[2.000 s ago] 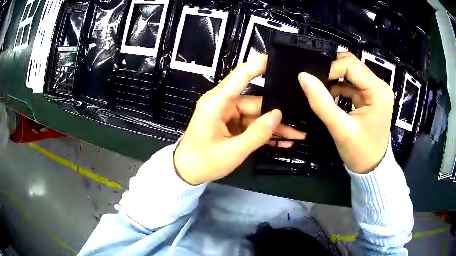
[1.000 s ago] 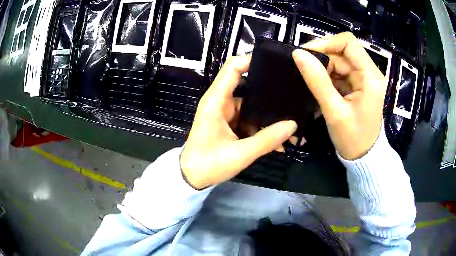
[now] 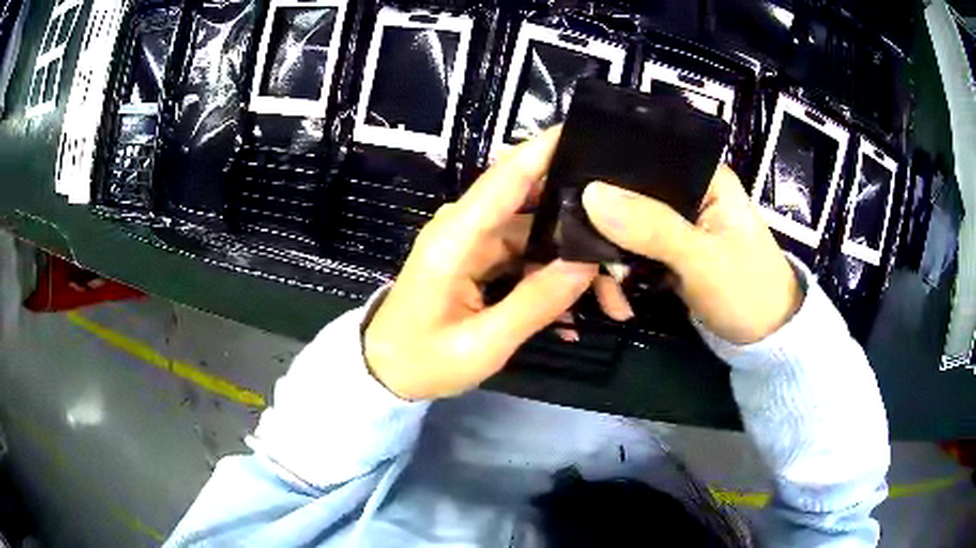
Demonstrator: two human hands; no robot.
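A palm-sized black front shell [image 3: 642, 134] is held up between my hands over the bench's near edge. Its window area is all dark; I cannot tell the film from the shell. My left hand [image 3: 460, 273] grips its left side, thumb at the lower edge. My right hand [image 3: 717, 252] is at its right side, with the thumb pressed flat on the lower part of the dark face. A small pale spot shows below the shell near my fingertips. Fingers behind the shell are hidden.
Shells with white window frames [image 3: 410, 139] lie in a row on shiny black plastic behind my hands. White ladder-like backing [image 3: 84, 118] lies at the left. A white-edged pile [image 3: 960, 193] stands at the right. The green bench edge [image 3: 246, 319] runs in front, above grey floor.
My right thumb has moved from the shell's upper right down to its lower face. The shell has shifted slightly right and is tilted differently.
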